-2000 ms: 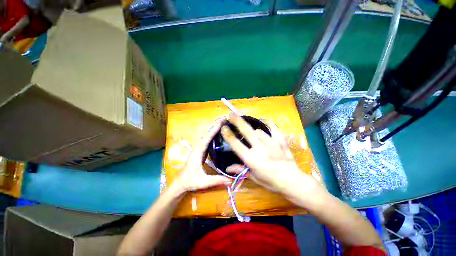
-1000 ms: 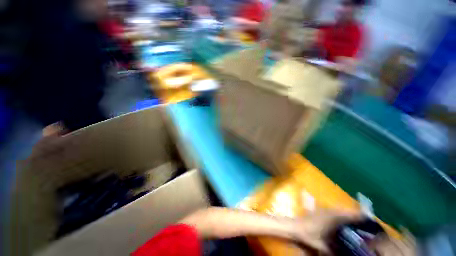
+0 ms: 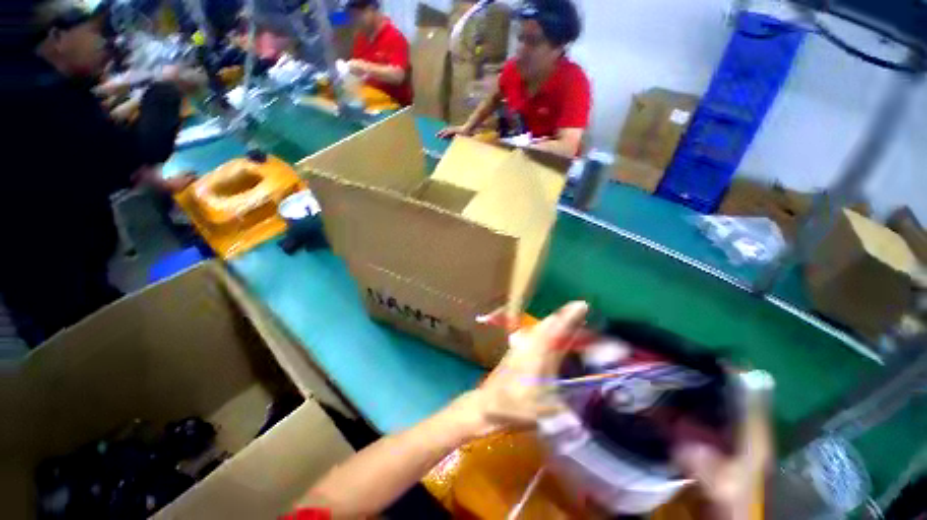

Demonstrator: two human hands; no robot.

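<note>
The unit is blurred at the lower right, with a black round shell point(image 3: 661, 406) and a white housing point(image 3: 610, 469) against its lower side. Thin coloured wires cross its open top. My left hand point(image 3: 529, 376) is at its left side, thumb and fingers spread around the edge and the wires. My right hand point(image 3: 737, 462), blurred, holds its right side. The unit appears raised above the orange fixture point(image 3: 483, 472), which it partly hides. A white cable hangs below the unit.
An open carton point(image 3: 437, 254) stands on the bench. A large carton point(image 3: 274, 457) with black shells is at lower left. A white-and-black unit point(image 3: 299, 208) and another orange fixture point(image 3: 236, 193) lie beyond. A person in red faces the belt point(image 3: 661, 284); a dark-clothed person stands left.
The view has swung left and up from the fixture, bringing the line and people into view. The unit, earlier in the fixture, now appears raised between both hands, with white housing showing.
</note>
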